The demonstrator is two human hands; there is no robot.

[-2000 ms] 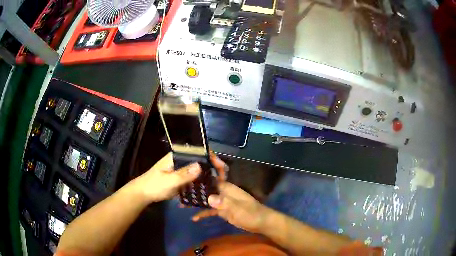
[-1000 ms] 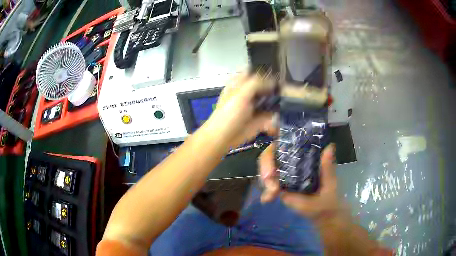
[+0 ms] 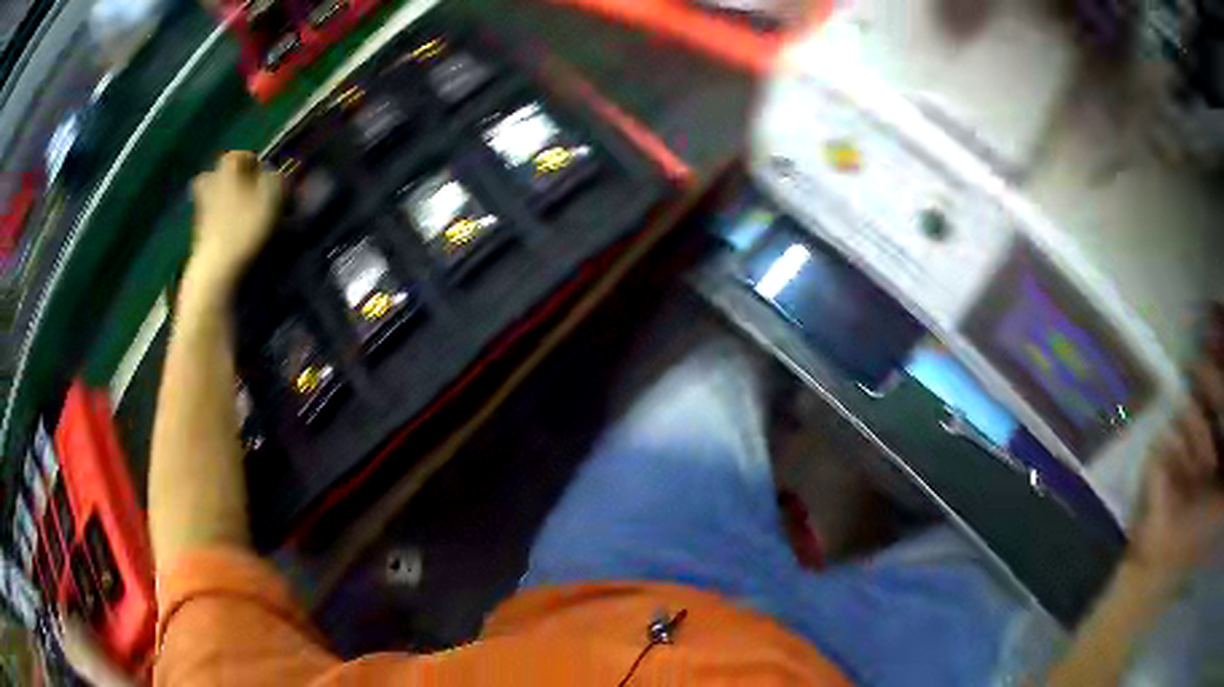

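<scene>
My left hand (image 3: 242, 201) is at the far left edge of the black foam tray (image 3: 443, 356). Its fingers are blurred, and I cannot tell whether it holds anything. Closed phones (image 3: 450, 212) with silver labels and yellow marks lie in the tray pockets. My right hand (image 3: 1181, 470) is at the far right by the white machine's (image 3: 886, 175) front, blurred and partly cut off by the picture's edge. Its grip cannot be made out. The machine's display (image 3: 1060, 352) is lit.
A smartphone (image 3: 846, 315), a light-blue piece (image 3: 960, 389) and a wrench (image 3: 993, 450) lie before the machine. Red trays stand at the lower left (image 3: 101, 523), upper left (image 3: 275, 47) and top (image 3: 711, 34). A green conveyor (image 3: 114, 262) runs along the left.
The view has swung left to the black foam tray. My left hand has moved from the machine to that tray. The open phone formerly in my right hand no longer shows clearly.
</scene>
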